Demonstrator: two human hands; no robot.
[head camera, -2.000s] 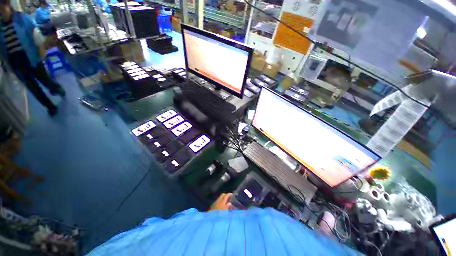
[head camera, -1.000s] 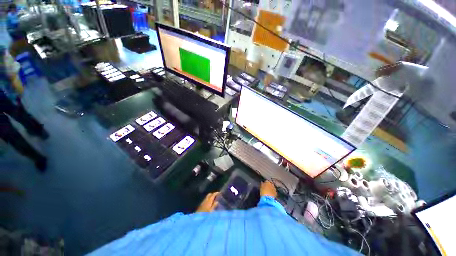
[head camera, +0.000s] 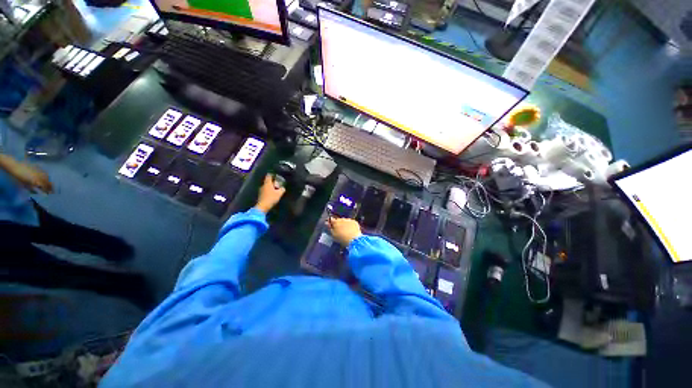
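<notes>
A phone tray (head camera: 309, 261) lies in front of me, with dark phones in two rows of pockets. My right hand (head camera: 345, 229) is over its left part, fingertips at the lower edge of a phone with a small white logo (head camera: 345, 199); whether it grips the phone is unclear. My left hand (head camera: 269, 194) is left of the tray, its fingers closed around the pale end of a black handheld device (head camera: 285, 168). A second such device (head camera: 305, 194) stands or lies between my hands. My right sleeve covers part of the tray.
Another phone tray (head camera: 168, 198) with several lit white screens lies left. Behind are a keyboard (head camera: 379, 154) and a monitor (head camera: 410, 79). White cables (head camera: 540, 263) and label rolls (head camera: 569, 155) are right. A person's hand (head camera: 29, 176) shows far left.
The view has turned down and closer. My left hand has moved from the near tray's edge to the black device. My right hand has moved to the tray's left part. More of the tray shows.
</notes>
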